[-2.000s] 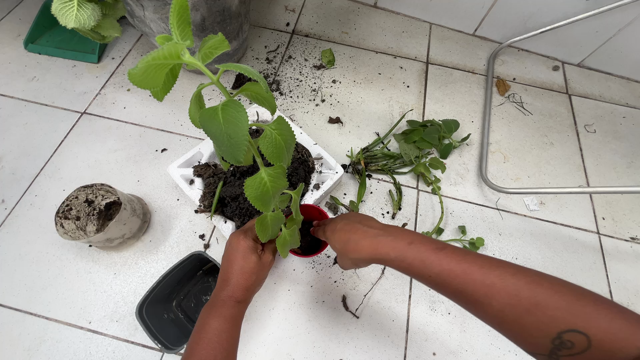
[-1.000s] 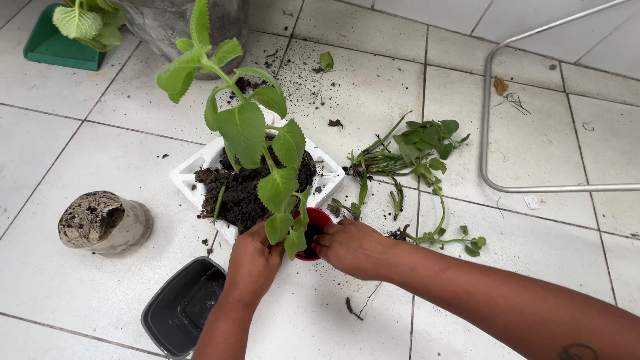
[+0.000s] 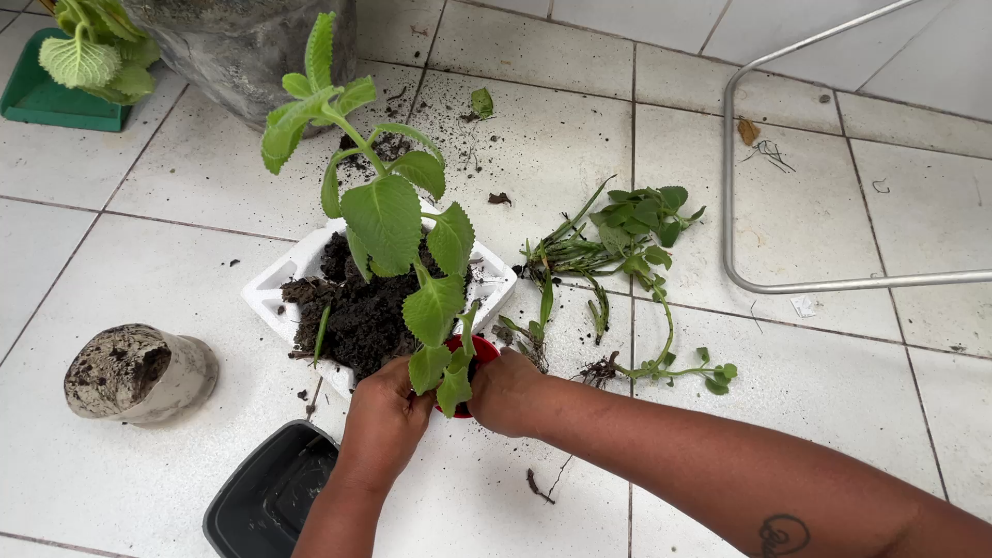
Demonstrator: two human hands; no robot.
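A tall leafy green plant point(image 3: 384, 221) stands in a small red pot point(image 3: 485, 353), leaning up and to the left over dark soil point(image 3: 368, 322) heaped on a white foam tray point(image 3: 492, 280). My left hand point(image 3: 387, 418) is at the pot's left side, its fingers closed near the lower leaves; whether they grip the stem or the rim is hidden. My right hand point(image 3: 504, 394) reaches into the pot from the right, fingertips out of sight in it. Uprooted plant cuttings point(image 3: 573, 252) lie on the tiles right of the tray.
A black plastic container point(image 3: 263, 496) sits beside my left forearm, with a soil-stained pot point(image 3: 139, 376) farther left. At the back are a large grey planter point(image 3: 248, 54) and a green dustpan point(image 3: 66, 89). A metal tube frame point(image 3: 728, 178) stands at right. Soil crumbs dot the tiled floor.
My right hand has moved from the pot's right edge into the pot. The plant's top has shifted and leans a little differently. My left hand stays beside the pot.
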